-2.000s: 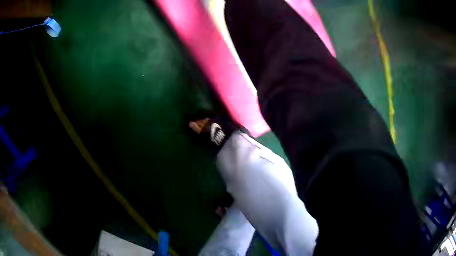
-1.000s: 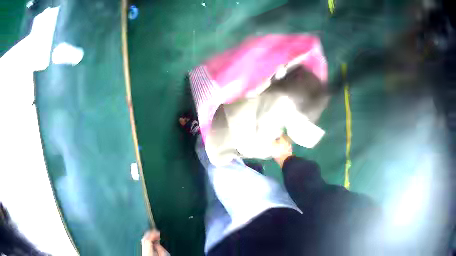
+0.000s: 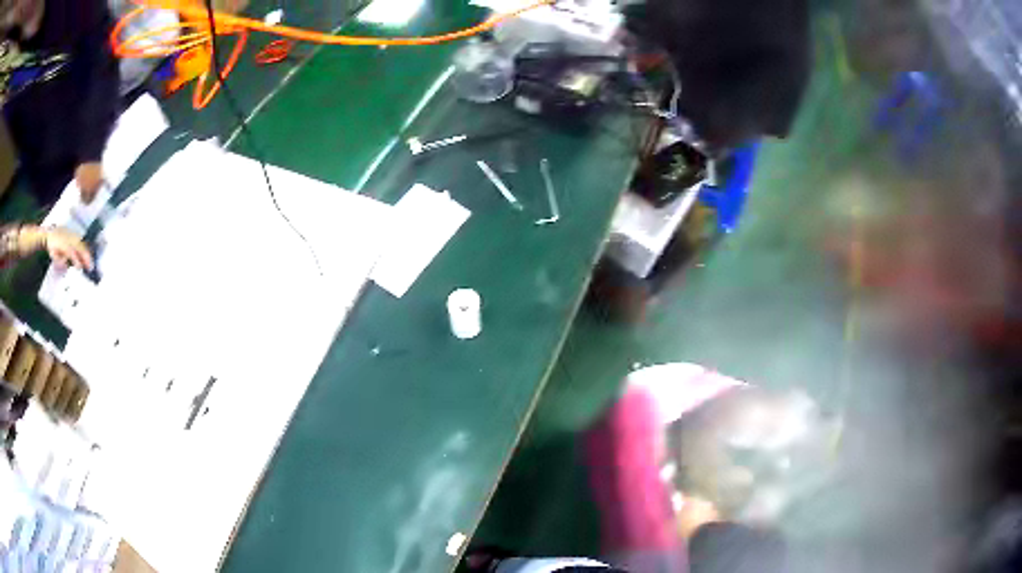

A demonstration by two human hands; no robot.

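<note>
A pink-and-white bag hangs beside the bench at the lower right, its mouth facing up and its inside blurred and pale. My right hand is at the near side of the bag and grips it; the fingers are blurred. My left hand is out of the picture. A small white roll or cylinder stands on the green bench. A white card piece lies at the corner of a large white board.
Thin metal tools lie farther up the bench. An orange hose crosses the far end. Another person's hand is at the left, above open brown-inside boxes. A dark-clothed person is at the far right end, near a blue stool.
The view has swung from the floor up to the bench. The bag and my right hand now sit lower in the picture. My left hand, at the bench edge one second ago, has gone from view.
</note>
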